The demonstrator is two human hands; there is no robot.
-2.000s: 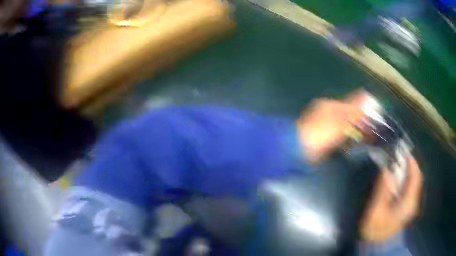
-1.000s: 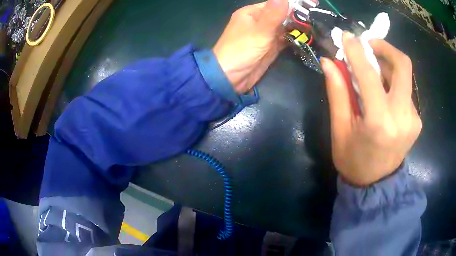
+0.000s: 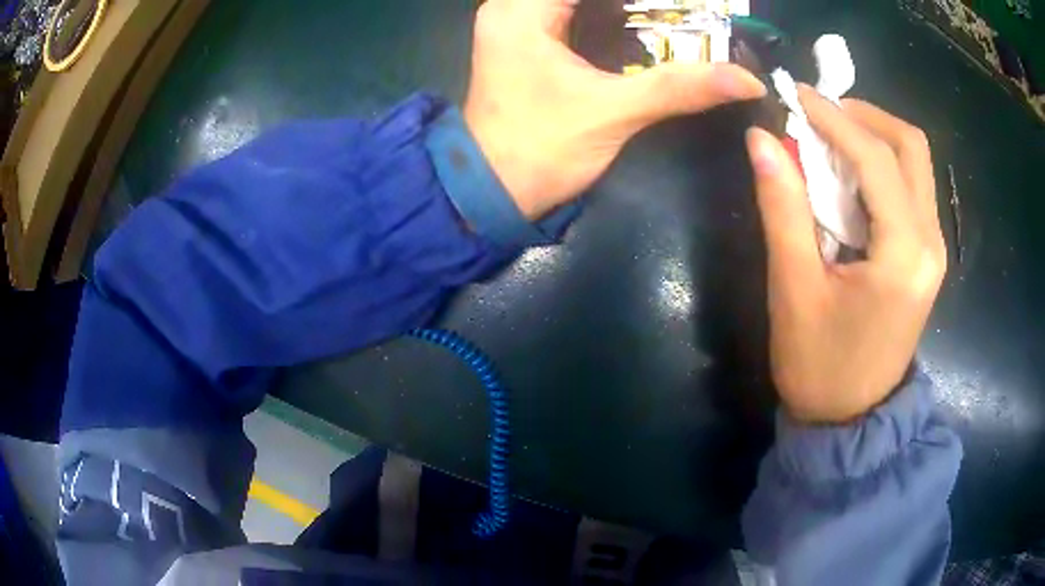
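Note:
The wired assembly (image 3: pixel 684 37) is a white block with brass-coloured contacts at the top edge of the view, partly cut off. My left hand (image 3: pixel 573 97) holds it, thumb stretched along its near side. My right hand (image 3: pixel 854 240) is closed around the side cutters (image 3: pixel 834 189), whose handles are wrapped white, with a little red at the grip. A dark part lies between the assembly and the cutters; the cutter jaws are hard to make out there. A blue wrist strap (image 3: pixel 476 183) is around my left wrist.
A brown cardboard tray (image 3: pixel 109 126) stands at the left with a pale yellow ring (image 3: pixel 76 32) on it. A blue coiled cord (image 3: pixel 500 424) hangs over the near bench edge. A slim dark stick (image 3: pixel 956 212) lies at the right. A chipped pale edge (image 3: pixel 974 46) runs along the upper right.
Since one second ago, the assembly has turned in my left hand, and its brass contacts now show instead of the yellow part and red wire. The cutters have turned in my right hand.

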